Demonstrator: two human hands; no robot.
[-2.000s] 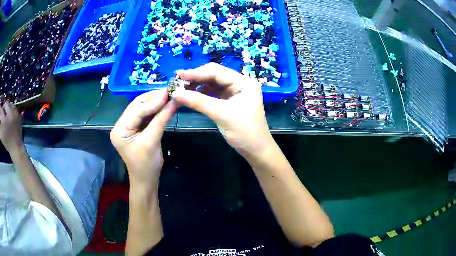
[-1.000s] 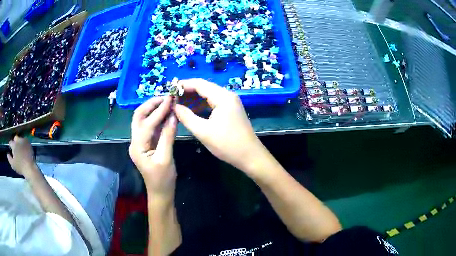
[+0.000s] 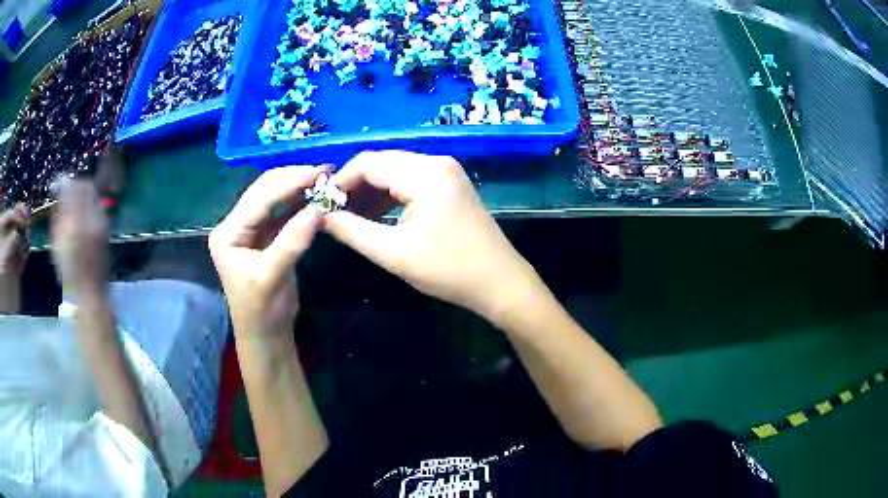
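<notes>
A small silver, white and brass-coloured wired unit (image 3: 327,195) is held between the fingertips of both hands, just in front of the large blue tray's near edge. My left hand (image 3: 268,238) grips it from the left with thumb and fingers. My right hand (image 3: 419,219) grips it from the right with thumb and index finger. The fingers partly hide the unit, and fine detail is too small to tell. The large blue tray (image 3: 389,144) holds heaped light-blue, white, black and a few pink plastic parts.
A smaller blue tray (image 3: 170,127) of tiny parts and a box of dark wired parts (image 3: 68,97) lie left. A clear blister tray (image 3: 672,88) with silver units (image 3: 672,156) lies right, an empty one (image 3: 842,117) beyond. A neighbour's blurred hand (image 3: 80,229) is at left.
Both my hands have shifted slightly left and stay on the unit. The neighbour's second hand has come into view over the bench edge, where the orange tool showed. The view has shifted slightly.
</notes>
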